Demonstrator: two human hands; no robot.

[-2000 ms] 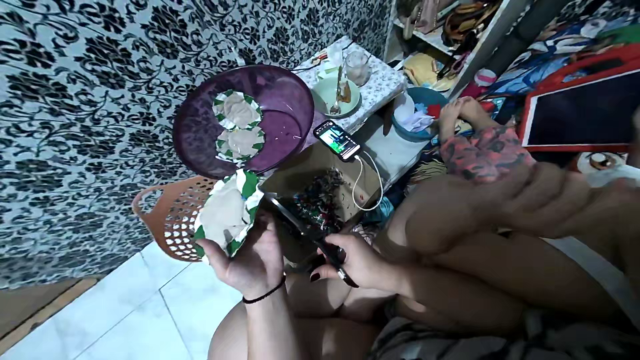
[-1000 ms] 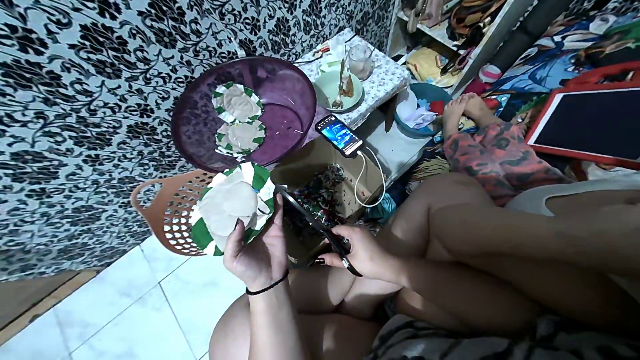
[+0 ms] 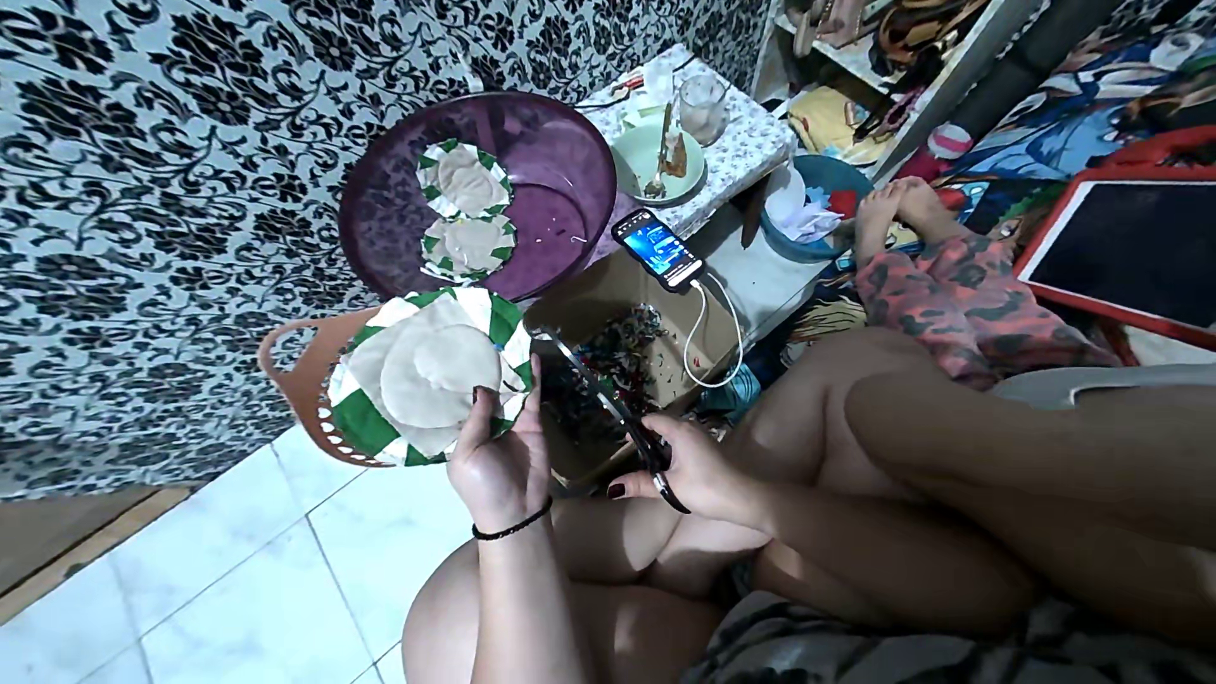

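My left hand [image 3: 502, 456] holds a round padded fabric piece [image 3: 442, 370], beige in the middle with a green and white border, thumb on its face. In my right hand [image 3: 698, 475] is a pair of black-handled scissors [image 3: 608, 399]; the blades point up and left, their tips close to the fabric's right edge. Whether the tips touch the cloth I cannot tell. Two similar fabric pieces, an upper one [image 3: 465, 179] and a lower one [image 3: 469, 247], lie in a purple plastic basin [image 3: 560, 190] beyond my left hand.
Below the scissors sits a cardboard box [image 3: 698, 332] with dark scraps. A phone [image 3: 657, 249] with a white cable rests above it. An orange basket [image 3: 302, 366] stands behind the fabric. A green plate [image 3: 692, 176] and a glass [image 3: 703, 106] are on the small table. Another person's legs [image 3: 959, 285] lie at right.
The fabric piece in my left hand has turned, and its beige face now shows more fully toward the camera. My right hand stays on the scissors beside it.
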